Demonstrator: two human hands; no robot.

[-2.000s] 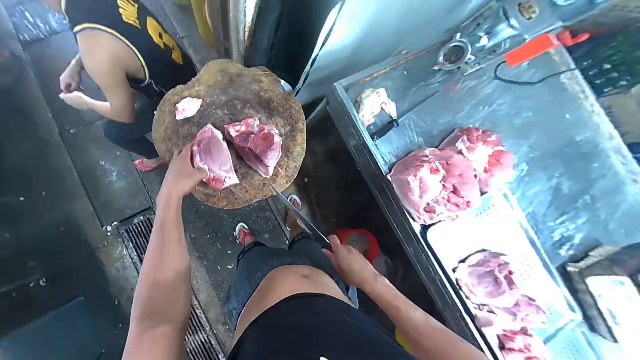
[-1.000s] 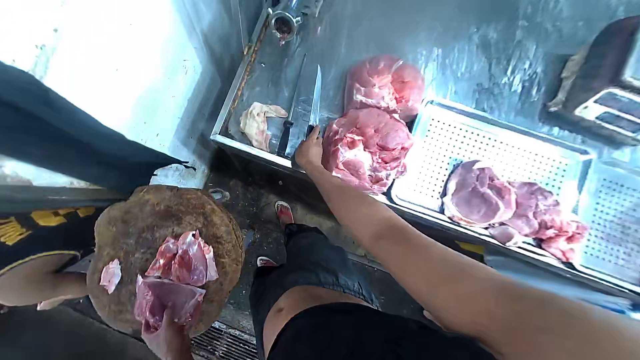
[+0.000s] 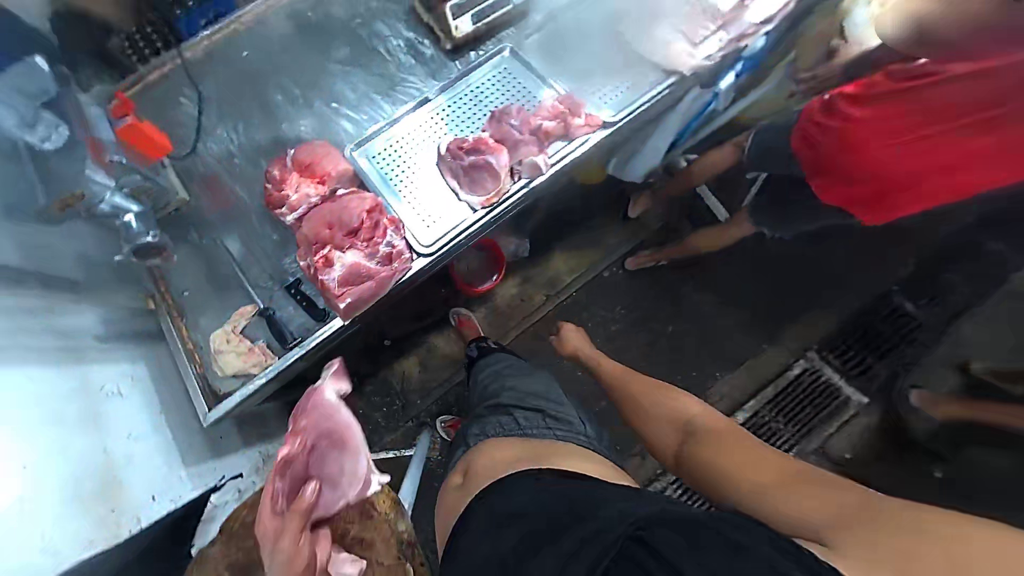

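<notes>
My left hand (image 3: 292,524) grips a slab of raw meat (image 3: 326,452) and holds it up over the round wooden chopping block (image 3: 372,528) at the bottom left. Part of another meat piece (image 3: 346,562) shows beside that hand. My right hand (image 3: 572,342), its fingers curled and nothing visible in them, hangs over the dark floor. A black-handled knife (image 3: 306,300) lies on the metal counter against two large raw meat cuts (image 3: 356,248), its blade hidden. Left of it are a sharpening steel (image 3: 276,326) and a pale piece of fat or skin (image 3: 238,344).
On the counter (image 3: 256,80) sit a perforated metal tray (image 3: 404,168) with several meat pieces (image 3: 474,170), a meat grinder (image 3: 144,232) and a scale (image 3: 472,20). Under its edge stands a red bucket (image 3: 478,266). A person in a red shirt (image 3: 904,144) is at the right.
The knife has left my right hand and lies on the counter; that hand has moved away from it. My left hand has lifted the meat off the block. The view has swung right.
</notes>
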